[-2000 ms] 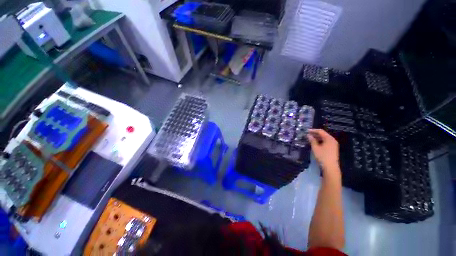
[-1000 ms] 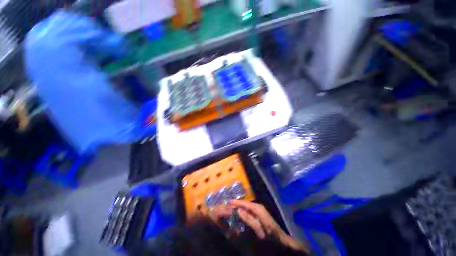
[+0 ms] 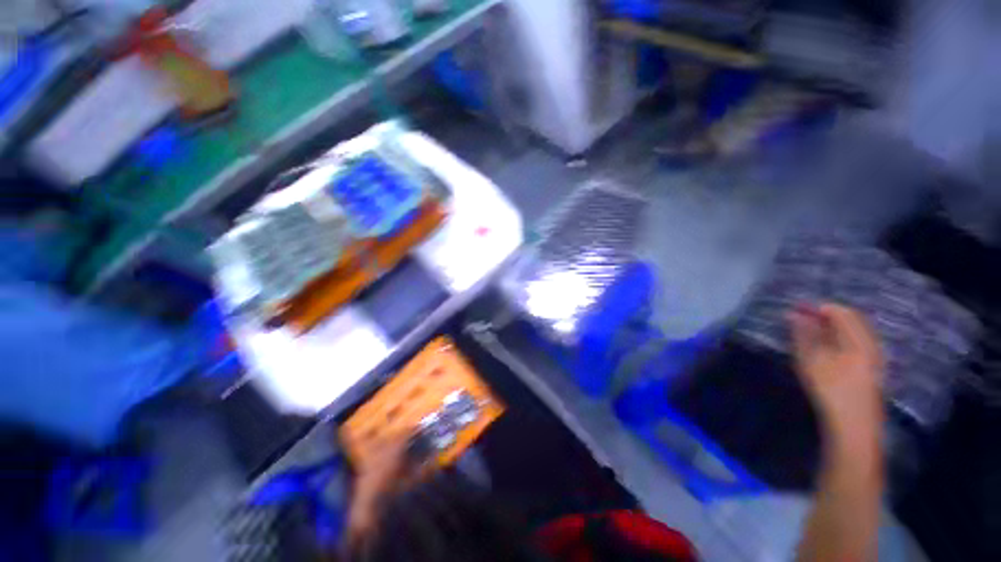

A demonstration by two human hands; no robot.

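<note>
The orange fixture plate (image 3: 401, 393) lies low in the middle on a black surface, with silvery modules (image 3: 450, 423) on its near right part. My left hand (image 3: 379, 467) is at the plate's near left edge, blurred; whether it holds anything cannot be told. My right hand (image 3: 836, 349) is out to the right, over the near part of a black tray stack with silvery round parts (image 3: 911, 329). Its fingers are bent and blurred, and I cannot tell whether anything is between them.
The white machine (image 3: 313, 368) stands beyond the plate, with a green fixture plate (image 3: 288, 255) and a blue-covered one (image 3: 377, 192). A clear component tray (image 3: 582, 258) rests on a blue stool (image 3: 626, 318). A person's blue sleeve or clothing (image 3: 88, 362) is at left.
The view has turned right since one second ago. My right hand has left the orange plate and moved out over the tray stack. My left hand now shows at the plate's near left edge.
</note>
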